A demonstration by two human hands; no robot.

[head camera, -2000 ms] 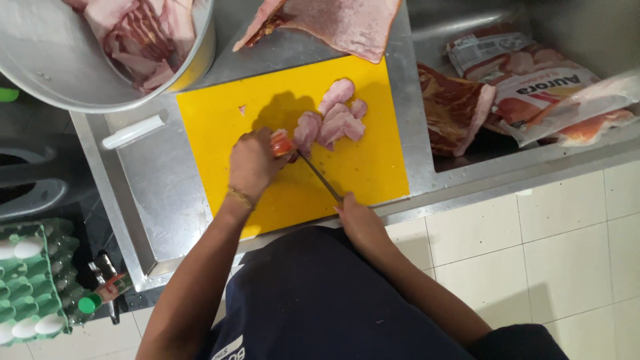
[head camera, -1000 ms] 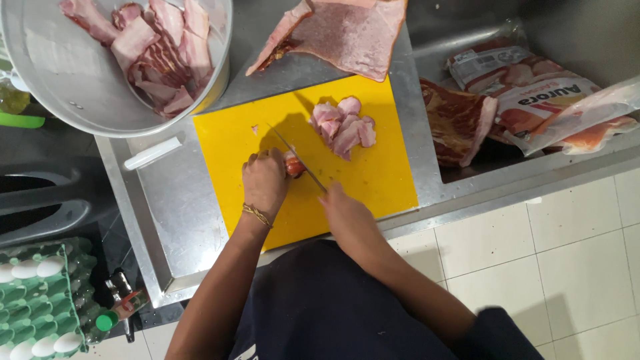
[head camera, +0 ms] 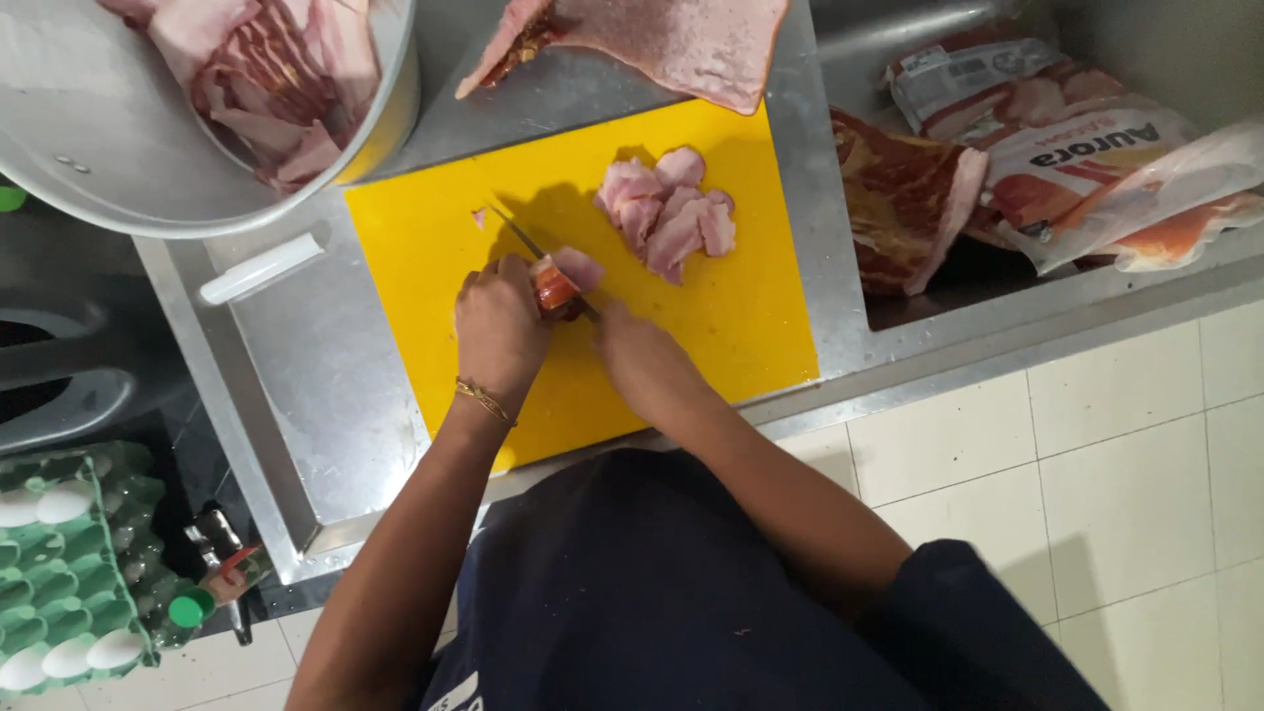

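My left hand (head camera: 502, 326) grips a small reddish-brown piece of smoked meat (head camera: 553, 284) on the yellow cutting board (head camera: 731, 341). In my right hand (head camera: 647, 360) is the handle of a knife (head camera: 514, 226), whose blade slants up and left against the meat. A pale slice (head camera: 578, 269) leans at the blade's right side. Several pink meat slices (head camera: 671, 212) lie in a heap at the board's upper right. One tiny scrap (head camera: 480, 217) rests left of the knife tip. The fingertips of my left hand are partly hidden.
A large metal pot (head camera: 395, 109) with meat pieces stands upper left. A bacon slab (head camera: 681, 44) lies beyond the board. The sink at right holds another slab (head camera: 899, 207) and packaged Aurora bacon (head camera: 1086, 158). A white plastic piece (head camera: 262, 269), egg tray (head camera: 59, 563) and green-capped bottle (head camera: 222, 588) are left.
The knife has moved from the right side of the held meat to across it, and a slice now leans beside the blade. My left hand still holds the piece.
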